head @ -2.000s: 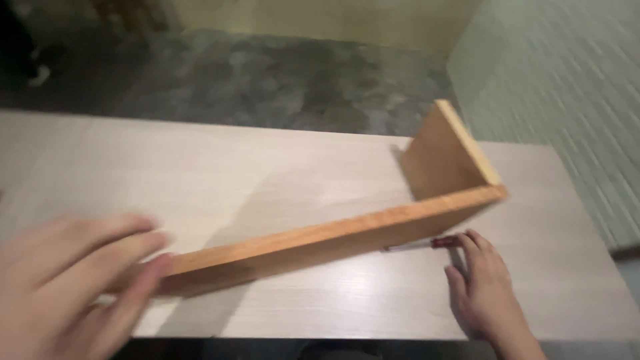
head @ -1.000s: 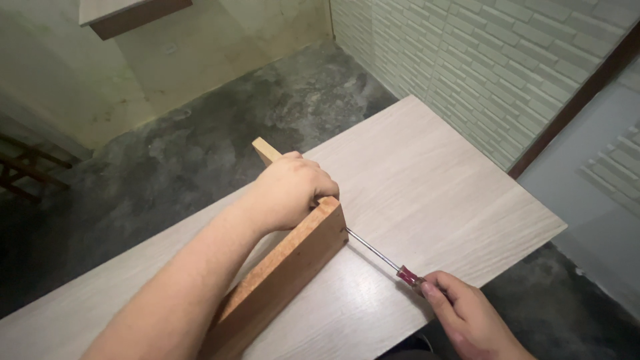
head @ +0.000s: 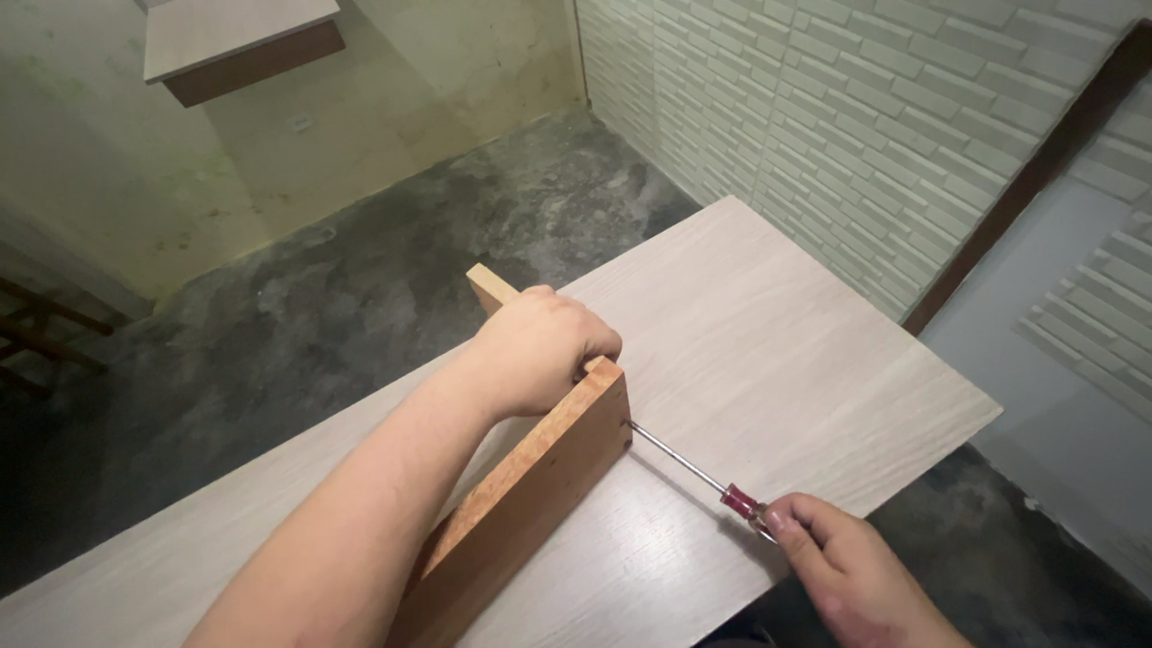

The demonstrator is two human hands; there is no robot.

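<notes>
A long wooden board (head: pixel 540 490) stands on edge on the light wood-grain table, joined at its far end to a shorter board (head: pixel 490 286). My left hand (head: pixel 549 346) is closed over the shorter board close to the corner and hides most of it. In my right hand (head: pixel 837 562) is the handle of a screwdriver (head: pixel 679 457) with a red collar. Its tip meets the outer face of the long board near the end, just above a dark hole or screw head. The tip itself is too small to make out.
The light table (head: pixel 774 333) reaches a corner at the right. Beyond it lie a dark floor (head: pixel 360 270) and a brick-patterned wall (head: pixel 810 117). A wall-mounted shelf (head: pixel 243 36) is at the upper left, and part of a wooden stool (head: pixel 45 333) shows at the left edge.
My left hand has gone from the board's left end to the joined corner. The screwdriver, earlier beside the board, now touches its outer face. The view has turned.
</notes>
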